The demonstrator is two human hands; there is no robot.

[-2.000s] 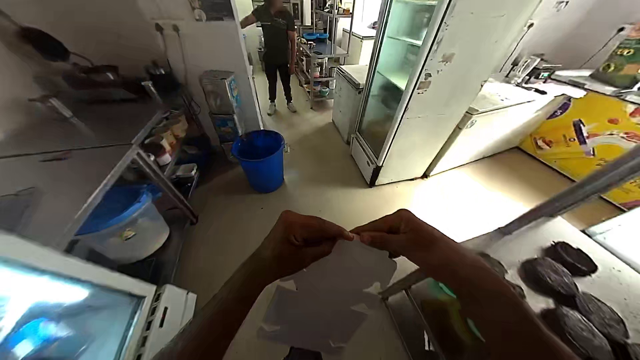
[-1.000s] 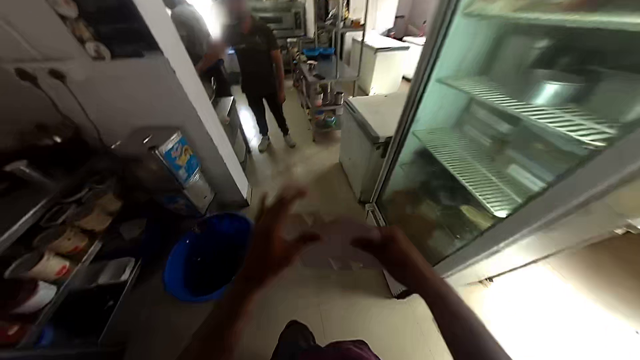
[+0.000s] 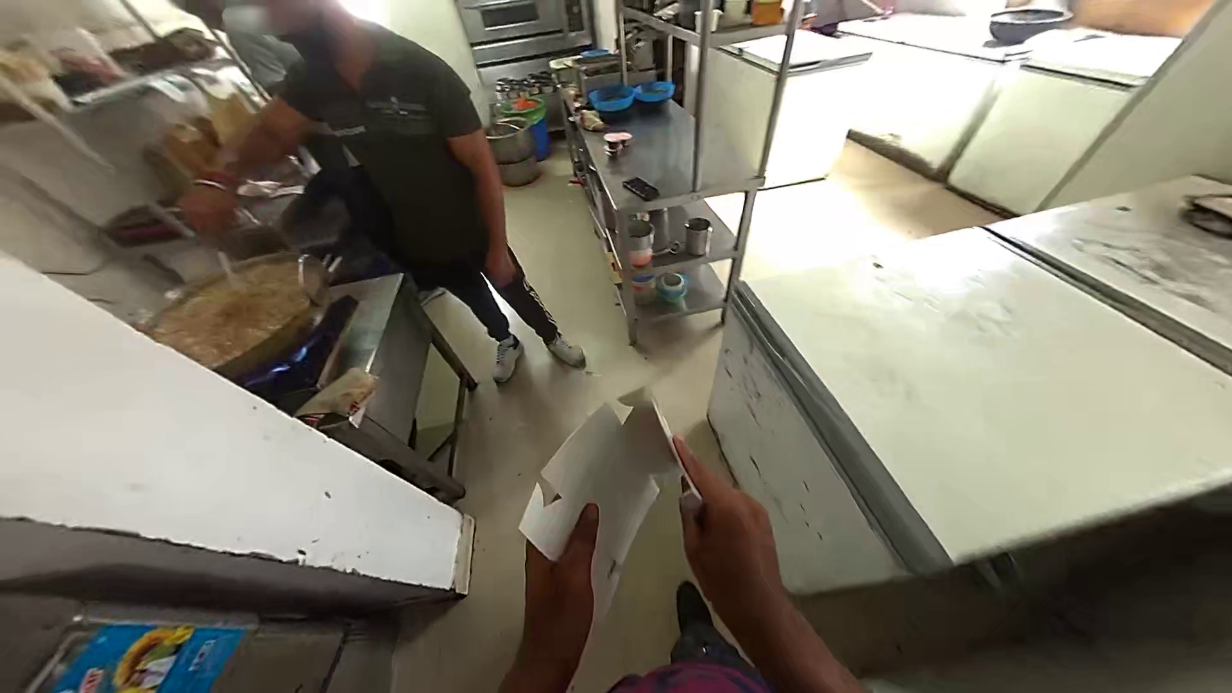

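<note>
A flat white cardboard blank with notched flaps is between my hands, above the floor. My left hand holds its lower left part, thumb lying on the near face. At the right edge, the fingers of my right hand grip a folded-up side flap. The blank is bent along that side and tilted. Some of my fingers are hidden behind the cardboard.
A person in a dark T-shirt stands ahead on the left by a large pan over a blue flame. A steel rack is beyond. A chest freezer borders the right side, a white half-wall the left.
The view has moved forward past the glass-door fridge and blue bin, nearer the person. My left hand, apart from the blank one second ago, now grips it, and its right side is folded up.
</note>
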